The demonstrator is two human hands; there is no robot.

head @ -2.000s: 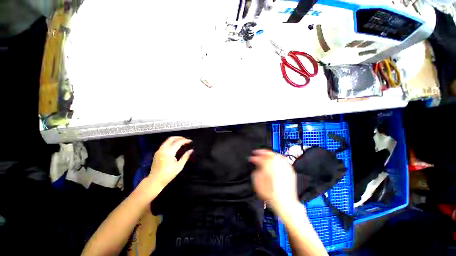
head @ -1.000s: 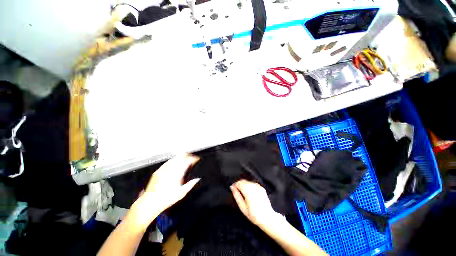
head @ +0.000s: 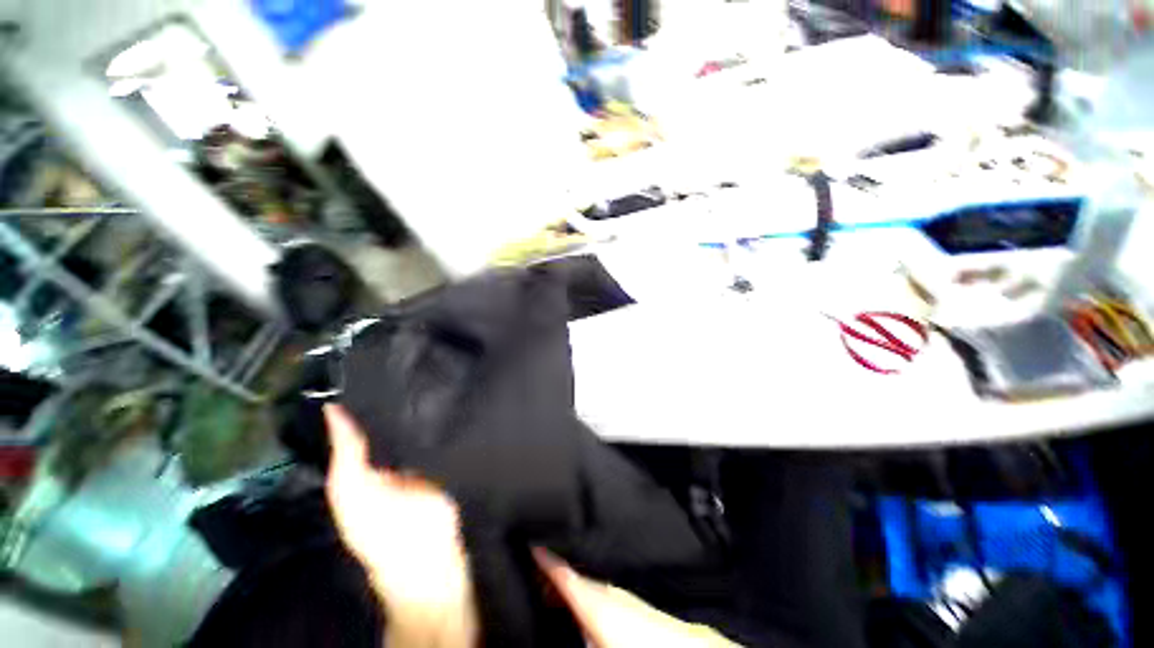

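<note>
A large black garment piece (head: 494, 392) lies over the left end of the white machine table (head: 709, 392) and hangs down to the lap. My left hand (head: 399, 525) is at the garment's left side, thumb up, with the fingers hidden by the cloth; it appears to grip it. My right hand (head: 608, 608) is low at the bottom edge, partly cut off, its fingertips against the black cloth; its hold is not clear. The sewing machine (head: 873, 247) with its dark display panel stands at the right. The picture is blurred.
Red-handled scissors (head: 883, 342), a clear plastic packet (head: 1031, 355) and orange-yellow scissors (head: 1111, 332) lie on the table at right. A blue basket (head: 1012, 538) with black pieces is below. A metal frame (head: 152, 298) and clutter are on the floor at left.
The view has swung left, so the table and machine appear farther right. The black garment has come up from the lap onto the table's left end. Both hands have moved with it.
</note>
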